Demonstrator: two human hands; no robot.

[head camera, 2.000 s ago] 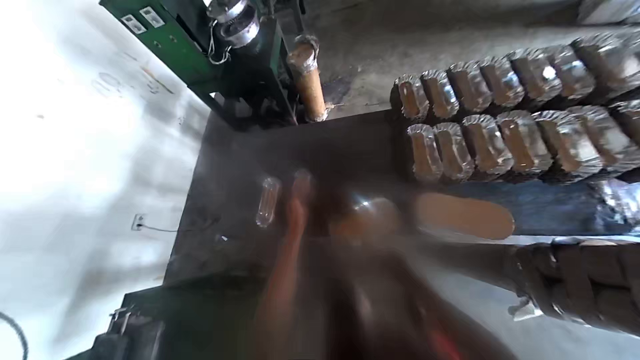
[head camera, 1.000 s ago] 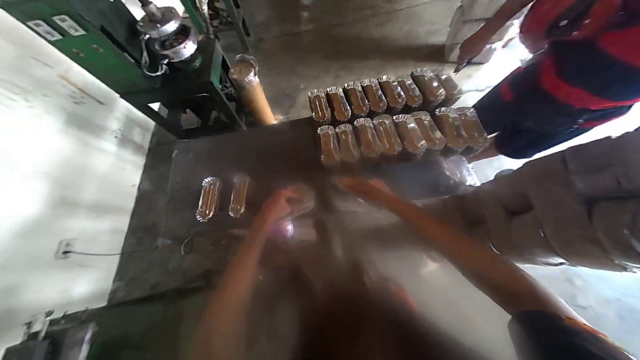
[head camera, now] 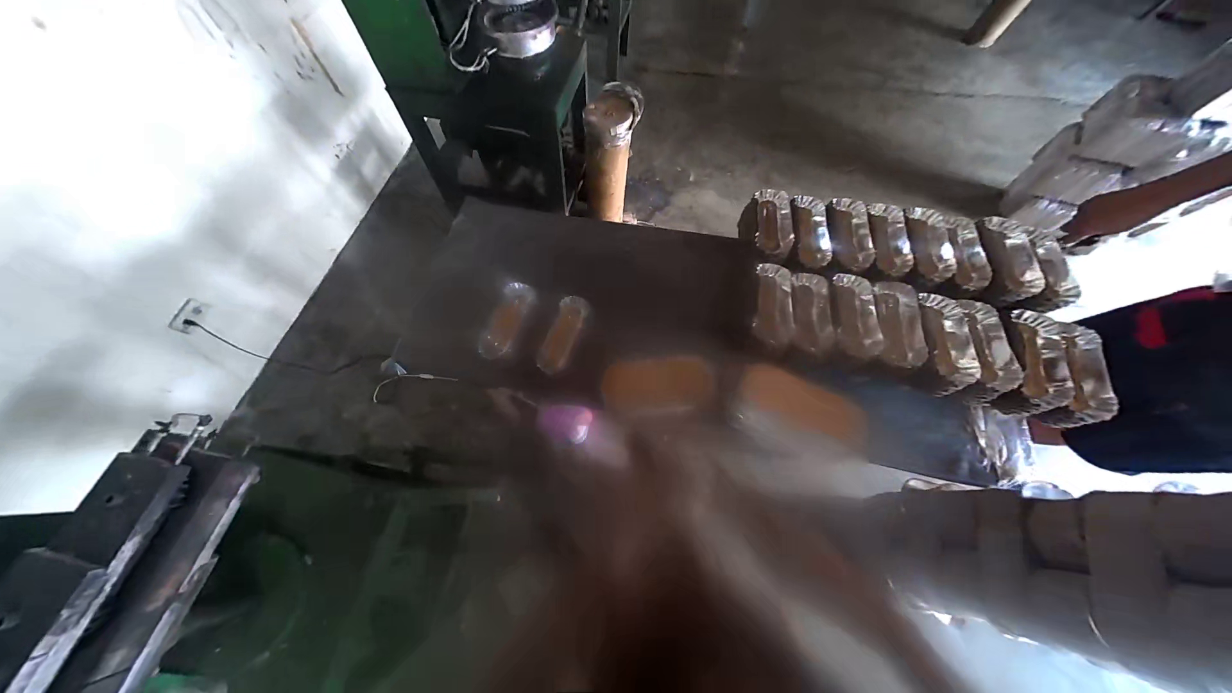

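Note:
Both of my hands are heavily blurred near the table's front edge. My left hand (head camera: 654,462) is close to a blurred brown-gold oblong piece (head camera: 659,385) and a pink item (head camera: 568,423) I cannot identify. To its right, my right hand (head camera: 760,481) is near a second blurred oblong piece (head camera: 804,406). Whether either hand grips anything is not visible. On the dark table (head camera: 626,279) lie a fluted oblong tray (head camera: 507,320) and, beside it, another oblong tray (head camera: 562,334). Two rows of stacked shiny fluted trays (head camera: 855,313) stand at the right.
A green machine (head camera: 399,48) and a brown cylinder (head camera: 608,159) stand beyond the table. At lower left is a metal mechanism (head camera: 144,549). A cable runs from a wall outlet (head camera: 188,316). Wrapped bundles (head camera: 1059,549) lie at right, near another person's arm (head camera: 1145,200).
Two trays lie on the left of the table, where two seconds ago one lay clear of my hands. The other person has shifted toward the right edge since one second ago.

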